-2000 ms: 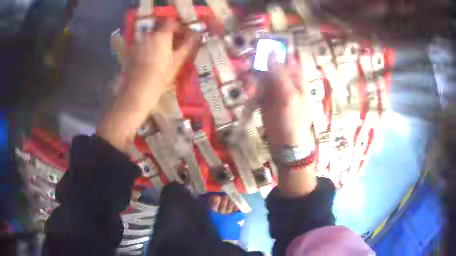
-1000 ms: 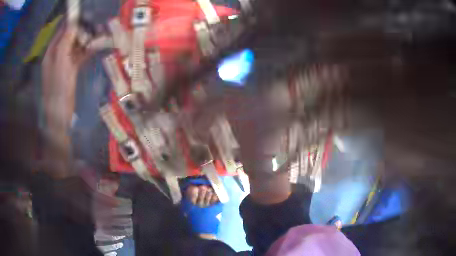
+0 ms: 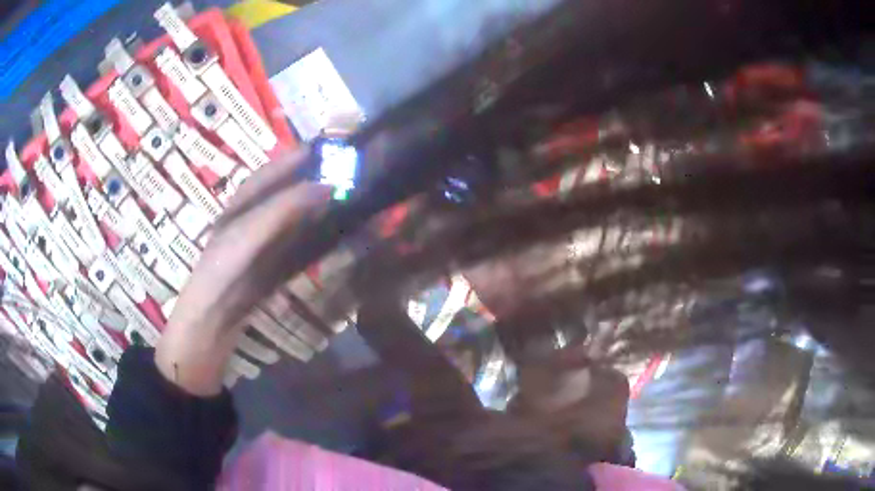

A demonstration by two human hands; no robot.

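Observation:
My left hand point(image 3: 251, 235) reaches up from the lower left, its fingers at a smartwatch with a lit white-blue screen point(image 3: 338, 166), and it seems to hold it. A second, dim bluish screen point(image 3: 456, 186) shows faintly to its right, blurred behind dark hair. My right hand is hidden by the dark blur, and its grip cannot be told. Many smartwatches with cream straps point(image 3: 156, 144) lie face down in dense rows at the left, case backs showing dark round centres.
A red tray point(image 3: 251, 72) shows under the rows. A white paper sheet point(image 3: 315, 91) lies beside it, partly behind the lit watch. A blue edge point(image 3: 58, 43) and yellow marking point(image 3: 259, 13) are at the top left. Dark hair covers most of the right side, over more blurred straps and red patches.
The view has turned to other rows and a white sheet. My left hand, earlier at the far left, is now at a lit watch. My right hand has gone from clear sight behind the hair.

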